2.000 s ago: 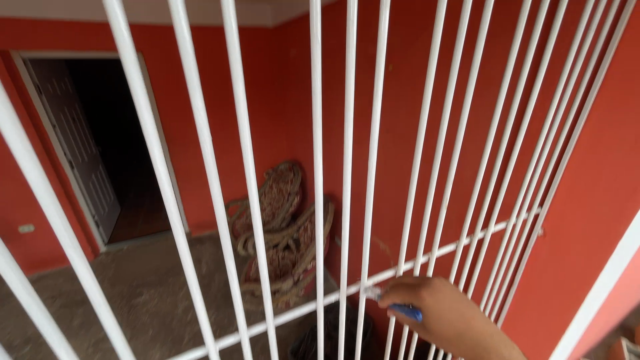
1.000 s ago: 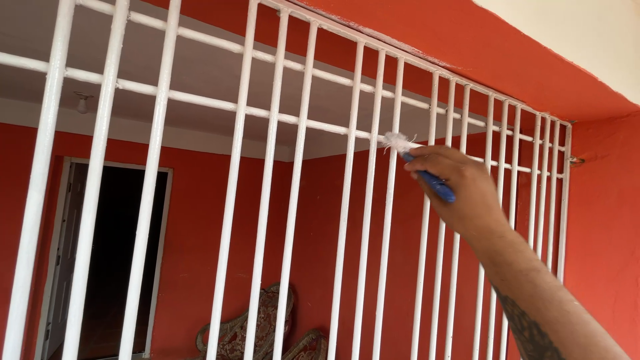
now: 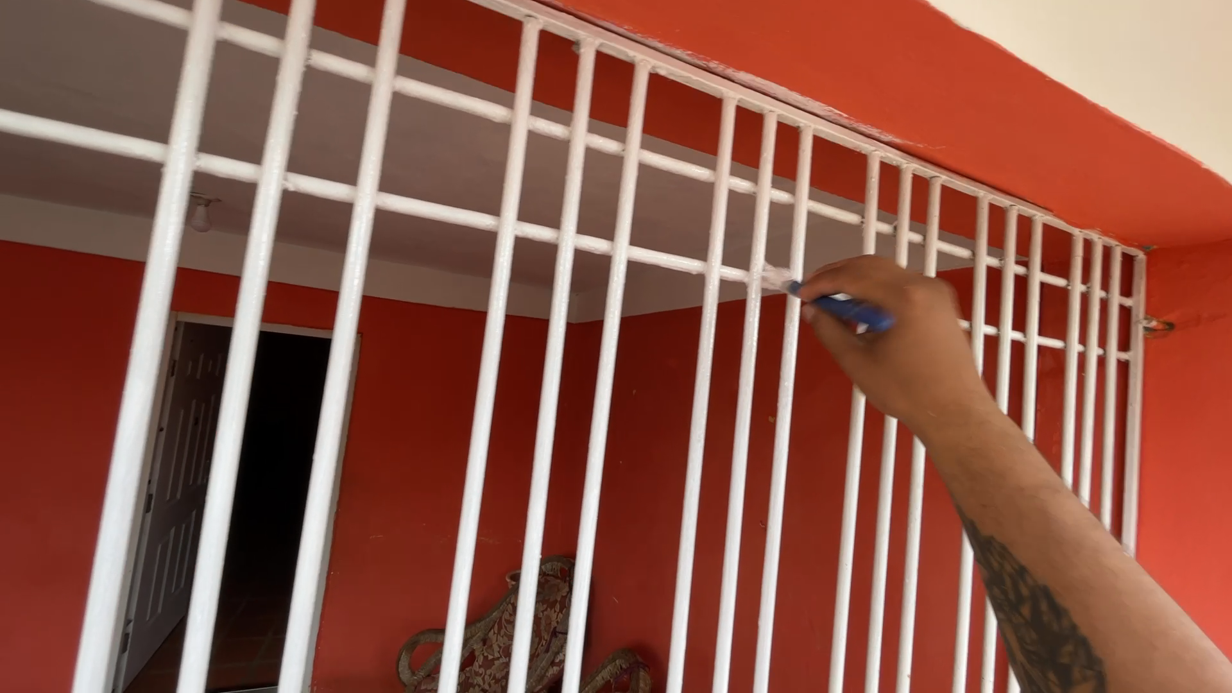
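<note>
My right hand (image 3: 890,332) is raised at the right of centre, its fingers closed round the blue handle of a paintbrush (image 3: 847,310). The brush's whitish bristles (image 3: 775,277) touch or nearly touch a white metal window grille (image 3: 621,250), where the lower horizontal bar meets the upright bars. The grille's bars are white along their length and run across the whole view. Slight blur hides the exact contact of the bristles. My left hand is not in view.
Behind the grille are red walls (image 3: 423,433), an open white panelled door (image 3: 178,481), a bulb (image 3: 200,214) on the ceiling and patterned furniture with curved arms (image 3: 525,635). A red beam (image 3: 866,77) runs above the grille; a red wall (image 3: 1189,423) stands at the right.
The view has tilted up from the lower part of the grille. The right hand with the brush has moved from a low horizontal bar to the upper part of the grille.
</note>
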